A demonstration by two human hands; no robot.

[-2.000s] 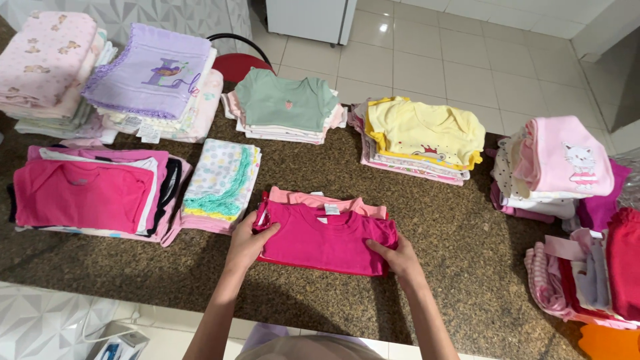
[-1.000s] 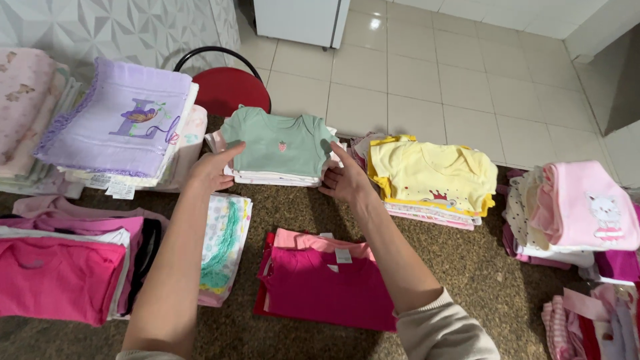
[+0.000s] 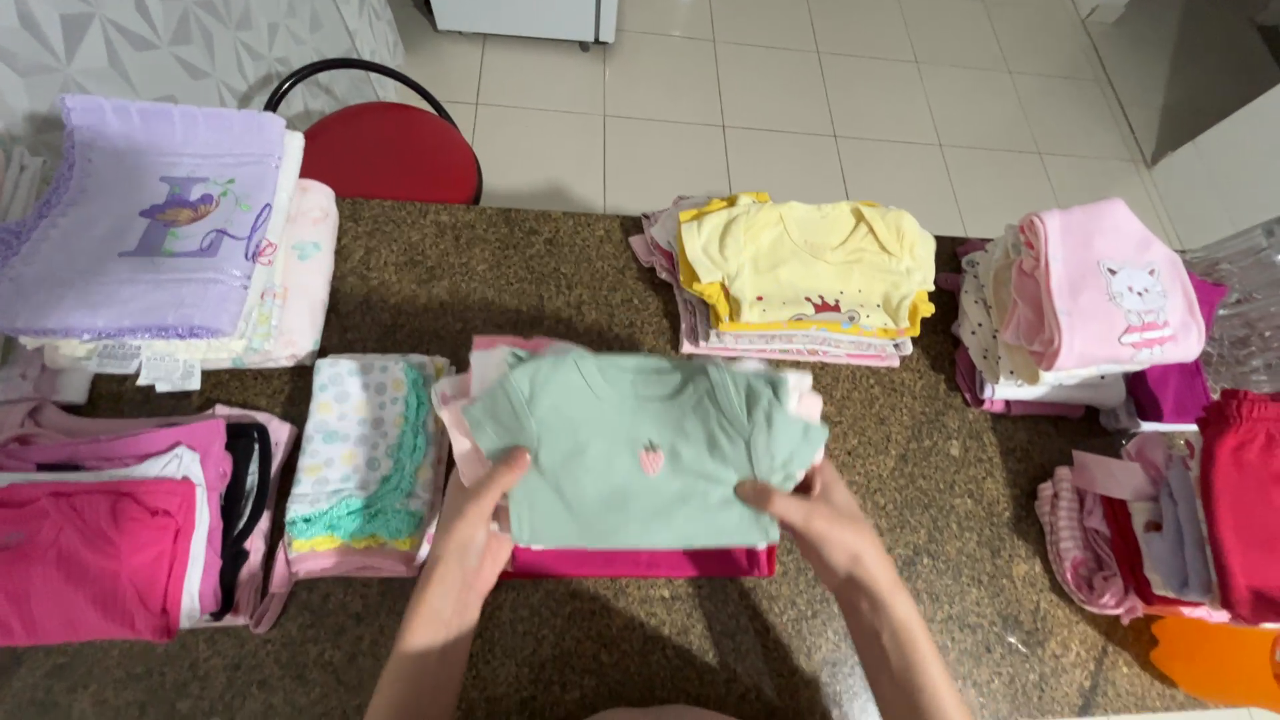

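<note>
A stack of folded baby clothes, topped by a sage green bodysuit with a small strawberry motif, lies between my hands, over a magenta folded garment whose front edge shows below it. My left hand grips the stack's left side, thumb on top. At the right side my right hand grips it likewise; the fingers under the stack are hidden. Left of it lie folded dotted cloths with turquoise crochet trim. Behind and to the right sits a stack topped by a yellow bodysuit.
Lilac embroidered cloth tops a pile at back left; pink and black garments lie in front. A pink cat-motif garment, red folded clothes and an orange item are at right. A red chair stands beyond the granite counter.
The green-topped stack, earlier at the counter's far edge, has come nearer and is now over the magenta garment. Both hands have moved toward me with it.
</note>
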